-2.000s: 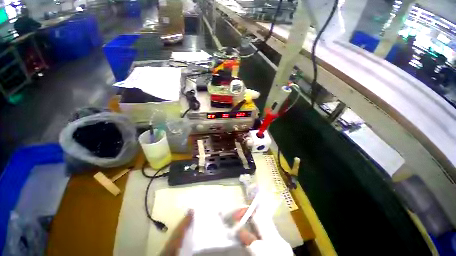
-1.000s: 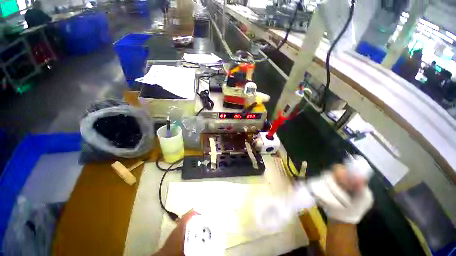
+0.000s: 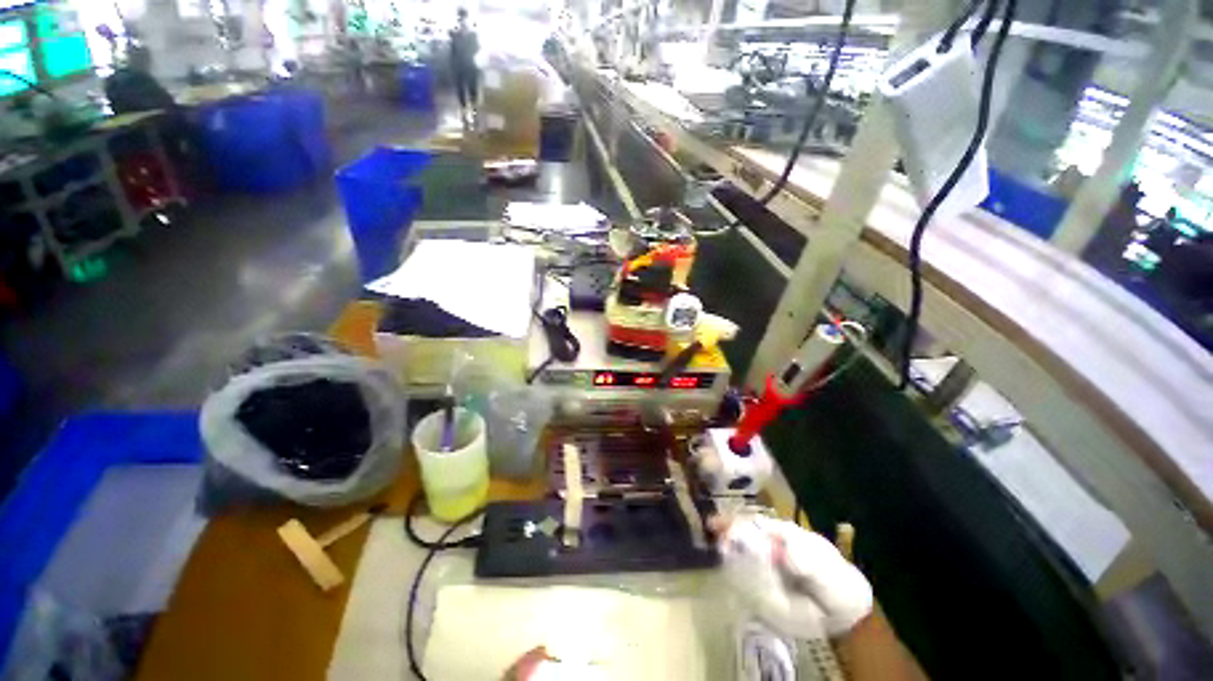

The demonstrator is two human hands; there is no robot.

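Observation:
My right hand point(image 3: 798, 575), in a white glove, is at the right end of the black socket strip point(image 3: 599, 538), with its fingertips by the strip's end. Its grip is hidden. A blurred white thing with dark marks point(image 3: 766, 655) lies below that hand, perhaps a cord bundle or socket unit. My left hand point(image 3: 530, 663) is bare and mostly cut off by the bottom edge. A bright white patch is beside it; I cannot tell its grip. Tape strips cross the strip and the dark red-brown board point(image 3: 623, 466).
A white block point(image 3: 740, 460) with a red-handled tester point(image 3: 761, 410) stands right of the board. A pen cup point(image 3: 452, 468), a bag of black parts point(image 3: 306, 423) and tape point(image 3: 311, 553) are left. A meter point(image 3: 639, 386) stands behind. The green conveyor point(image 3: 931, 532) runs right.
My right hand has come from over the conveyor to the strip's right end. My left hand and the white socket unit by it have dropped towards the bottom edge. The view has tilted up.

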